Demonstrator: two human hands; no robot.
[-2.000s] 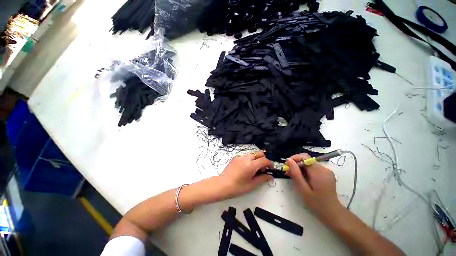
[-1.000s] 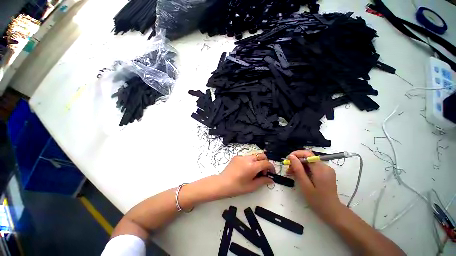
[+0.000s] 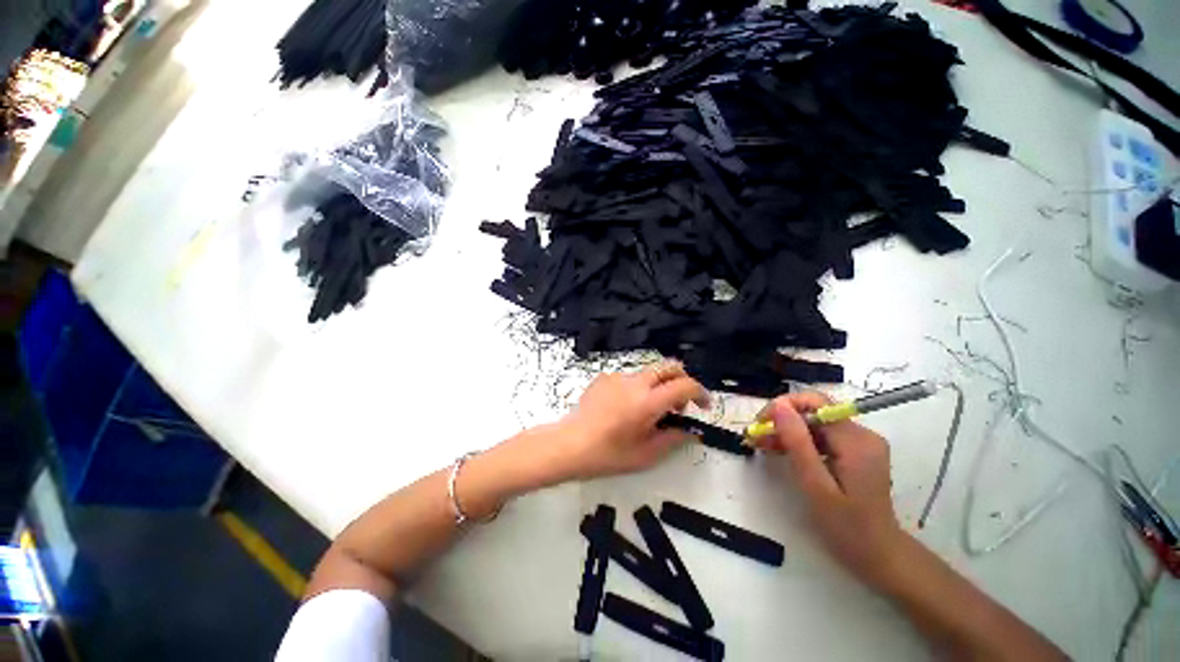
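Observation:
My left hand (image 3: 637, 420) holds one end of a flat black fabric tab (image 3: 709, 433) just in front of the large heap. My right hand (image 3: 828, 453) holds a slim pen with a yellow grip and grey rear (image 3: 870, 402) like a pencil. The pen's tip is at the tab's right end; whether it touches cannot be told. A large tangled heap of black tabs (image 3: 764, 194) lies beyond my hands. Several loose black tabs with small slots (image 3: 722, 533) lie near my body, some crossing each other.
Dark thread bits (image 3: 550, 375) lie at the heap's near edge. A clear plastic bag (image 3: 388, 175) partly covers black strips at left. Pale cable (image 3: 1016, 388), a white power strip (image 3: 1128, 194), red and black clips (image 3: 1145, 511) and a blue tape roll (image 3: 1103, 23) are at right. Blue bins (image 3: 110, 401) stand beyond the table's left edge.
The view has shifted slightly, so the heap sits higher. The pen tip, earlier above the tab, is now at its right end, and the pen tilts more. Both hands keep their holds.

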